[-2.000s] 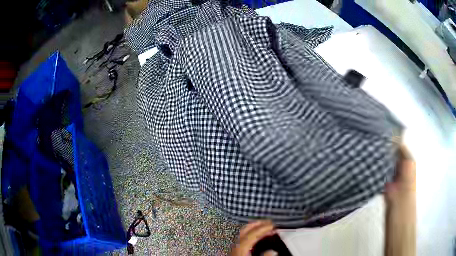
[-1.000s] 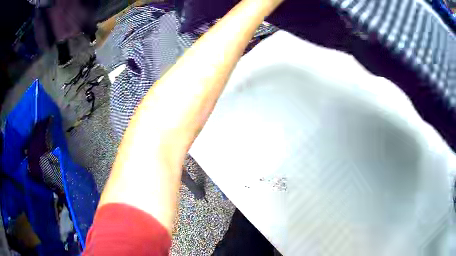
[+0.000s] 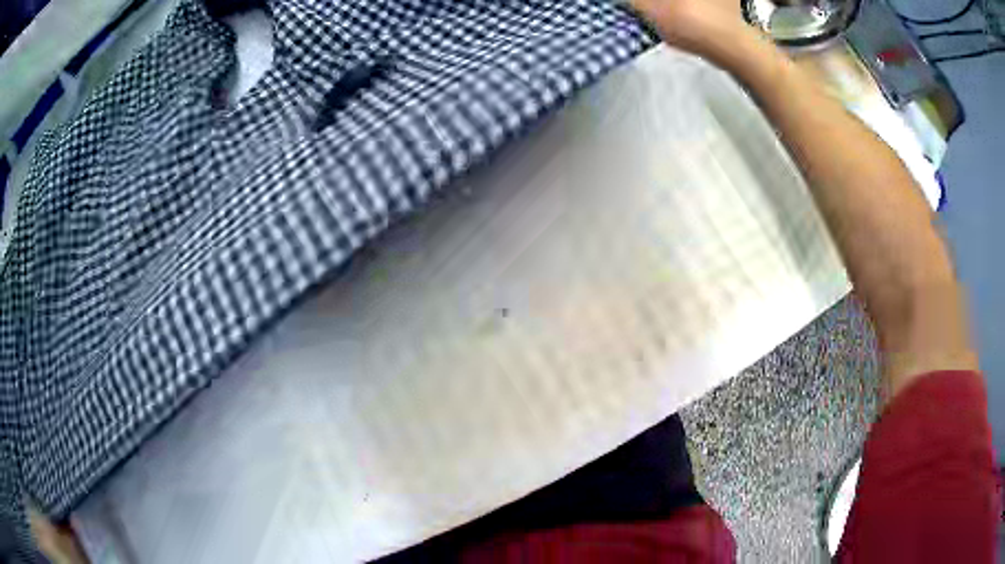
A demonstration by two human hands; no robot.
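Note:
A dark navy-and-white checked garment (image 3: 331,187) lies spread over the upper left of the white-covered board (image 3: 529,320), its long near edge running diagonally. A small dark strip (image 3: 355,88) lies on the cloth, and a rounded gap near the top left shows white. My right hand (image 3: 685,20) is at the garment's upper right corner, cut off by the top edge, its fingers mostly hidden. My left hand (image 3: 53,538) is at the garment's lower left corner, small and cut off by the picture's edge; its fingertips are at the cloth.
A shiny metal iron (image 3: 802,18) is partly visible at the top right, near a metal plate (image 3: 895,55) at the board's far end. Black cords run beyond it. Speckled floor (image 3: 771,430) and part of a round white base (image 3: 843,512) show below right.
The cloth, earlier bunched at the left and then lifted, now lies spread on the board. The view has swung right; the blue crates are out of view, and the iron has appeared.

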